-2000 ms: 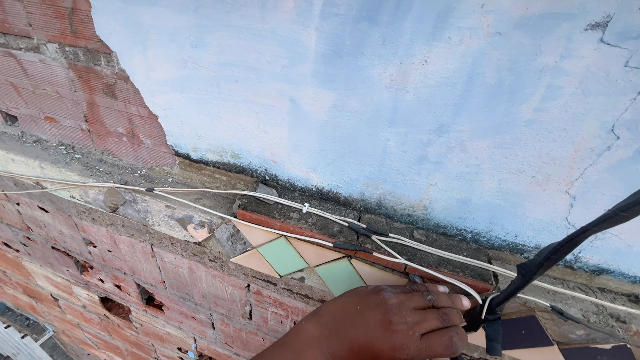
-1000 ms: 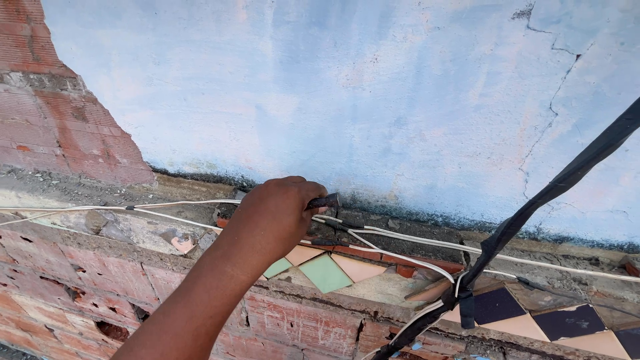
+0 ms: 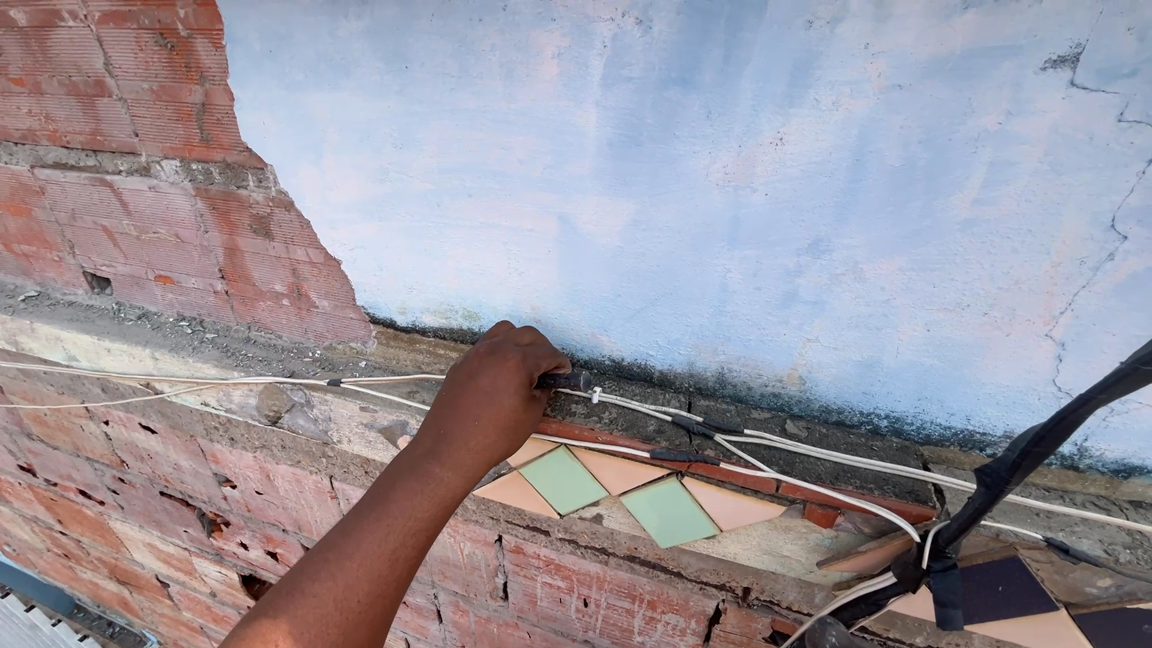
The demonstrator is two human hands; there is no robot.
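Observation:
My left hand (image 3: pixel 508 373) is closed around a dark, short cylindrical object (image 3: pixel 565 380), whose end sticks out to the right; most of it is hidden in the fist, so its kind cannot be told. Just right of that end, a small white cable clip (image 3: pixel 595 394) sits on the white cables (image 3: pixel 639 407), which run along the ledge at the foot of the blue wall. Black tape wraps (image 3: pixel 686 456) cover joints in them. A thick black-wrapped cable (image 3: pixel 994 481) slants down at the right, with white cable looped against it. My right hand is not in view.
A painted blue wall (image 3: pixel 675 198) with a crack rises behind the ledge. Bare hollow bricks (image 3: pixel 153 243) show at the left and below. Broken green tiles (image 3: pixel 564 480), pink tiles and dark tiles (image 3: pixel 1003 589) line the ledge. Light corrugated roofing (image 3: pixel 36 625) lies far below at the lower left.
My left hand has left the black-wrapped cable and moved up and left to the ledge by the clip. The dark object shows in its grip in the later frames.

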